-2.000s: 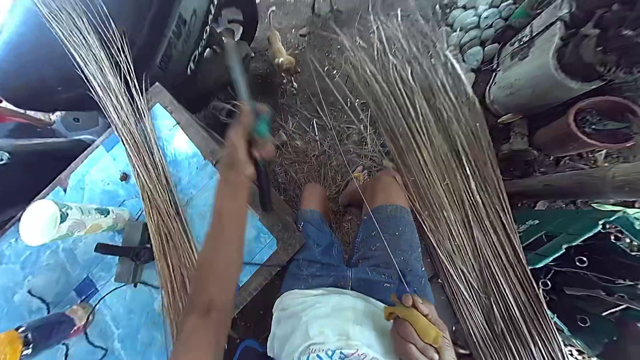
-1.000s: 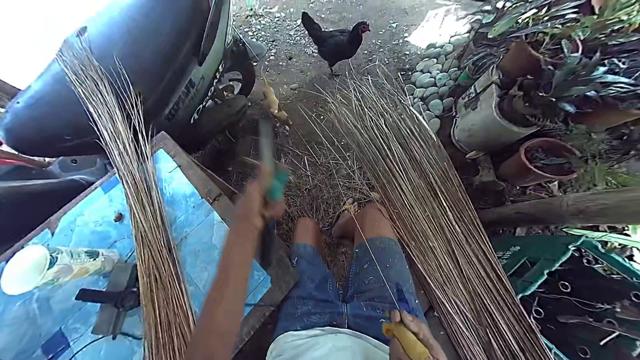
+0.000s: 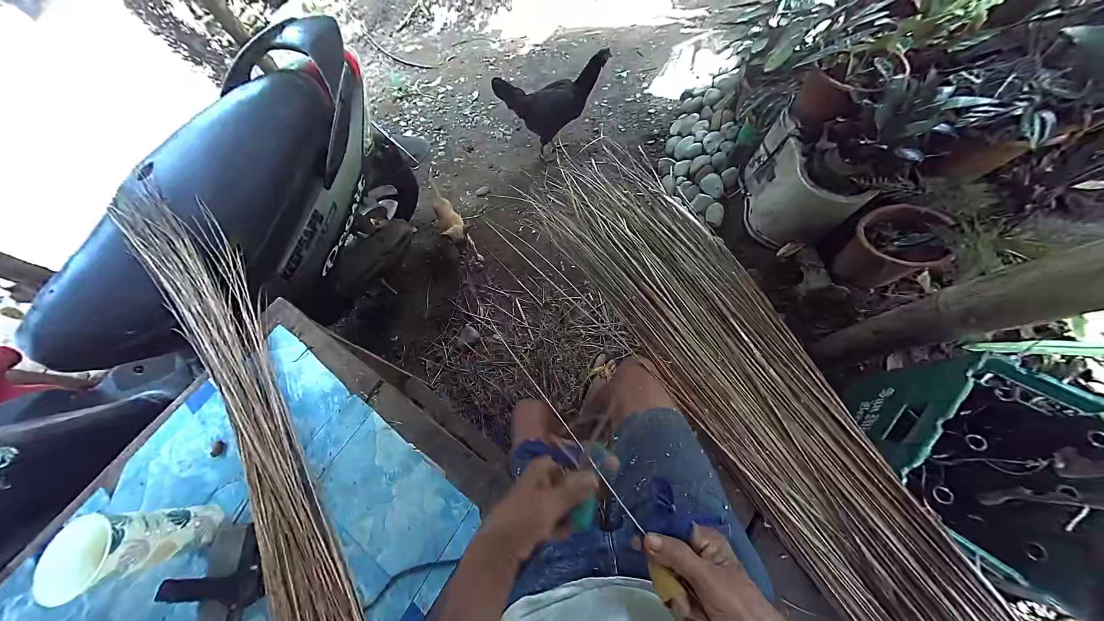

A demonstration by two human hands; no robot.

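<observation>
My left hand (image 3: 539, 504) is blurred over my lap, closed around a green-handled tool (image 3: 583, 511) whose blade is too blurred to make out. Lower right, my right hand (image 3: 703, 573) grips the base of one thin stick, probably a palm-leaf midrib (image 3: 604, 483), together with a yellow object (image 3: 666, 586) mostly covered by the fingers. The stick slants up and left past my left hand. Right of my legs lies a large bundle of thin brown sticks (image 3: 733, 345). A narrower bundle of sticks (image 3: 259, 431) lies across the blue-covered table (image 3: 379, 474).
On the table are a printed cup (image 3: 73, 561) and a black strap (image 3: 207, 590). A motorcycle (image 3: 233, 172) stands behind it. Ahead are stick scraps (image 3: 517, 345), a small tan animal (image 3: 448, 220) and a black chicken (image 3: 552, 105). Plant pots (image 3: 893, 246) and a green crate (image 3: 914, 405) are at right.
My left hand has come down from above the table edge to my lap, near my right hand. The black chicken, facing right a second ago, has changed its pose.
</observation>
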